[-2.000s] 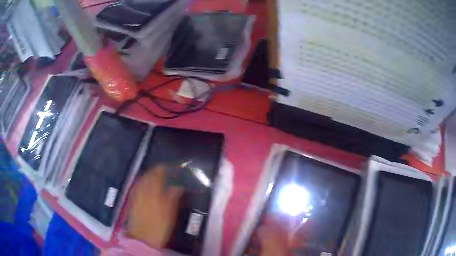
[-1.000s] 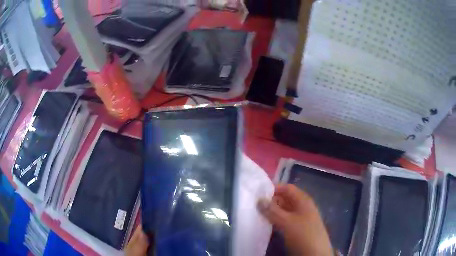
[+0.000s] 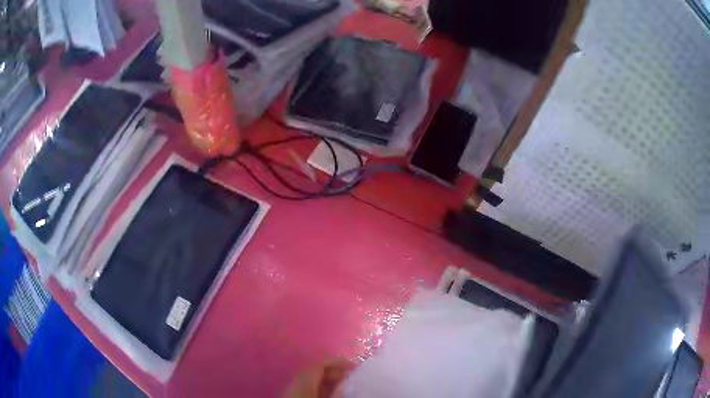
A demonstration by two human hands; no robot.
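A white sleeve, blurred, spreads at the bottom centre-right and partly covers a dark flat unit lying there. My left hand is blurred and cut off by the bottom edge; it is closed at the sleeve's lower left edge. A dark flat unit stands raised and tilted at the lower right, out of any visible sleeve, with a bright reflection on its edge. What holds it is out of the picture; my right hand is not in view.
A labelled unit lies left, beside sleeved units. Behind are a post with orange wrapping, a looped black cable, another labelled unit, a small black device, and a white dotted board on a black base.
The unit held up at centre has left that spot; a raised unit now shows at the lower right. The white sleeve has moved lower and right. My right hand has left the picture.
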